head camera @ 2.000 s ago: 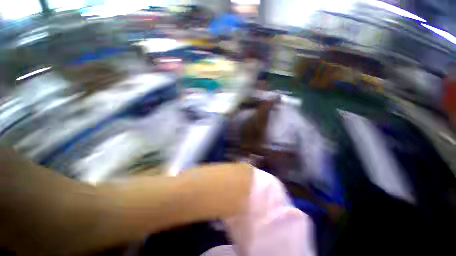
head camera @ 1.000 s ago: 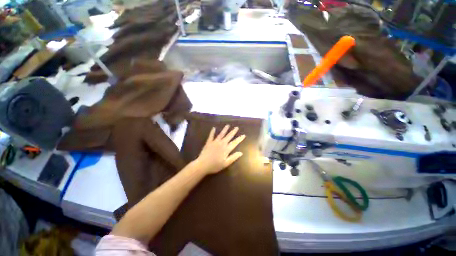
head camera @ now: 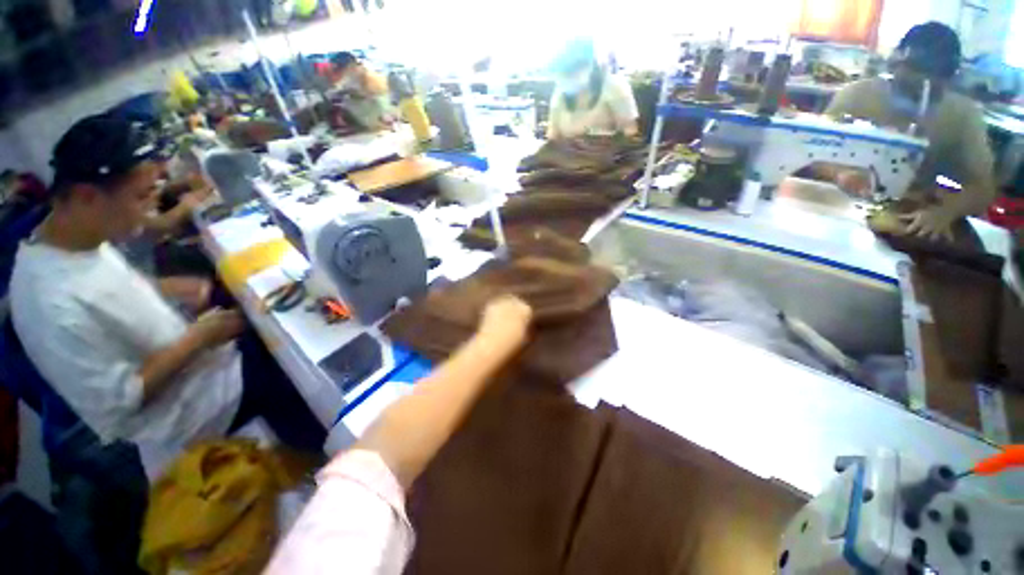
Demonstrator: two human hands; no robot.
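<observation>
My left hand (head camera: 508, 323) reaches forward from a pink sleeve at the bottom. Its fingers are curled into the heaped brown cloth (head camera: 567, 294) and partly hidden. More brown cloth (head camera: 483, 472) lies flat below the hand, with a dark edge line between two pieces at its right. The sewing machine head (head camera: 865, 511) is cut off at the lower right, with an orange piece at its top. My right hand is out of the picture.
A person (head camera: 112, 303) sits on the left beside another machine (head camera: 365, 264), with mustard-yellow cloth (head camera: 213, 505) below. A bin with whitish scraps (head camera: 741, 320) lies beyond the table. Another person (head camera: 943, 135) handles brown cloth at the right; others sit further back.
The view has turned left and up, so the machine has moved to the lower right. My left hand was spread flat on the cloth and is now curled at the heap.
</observation>
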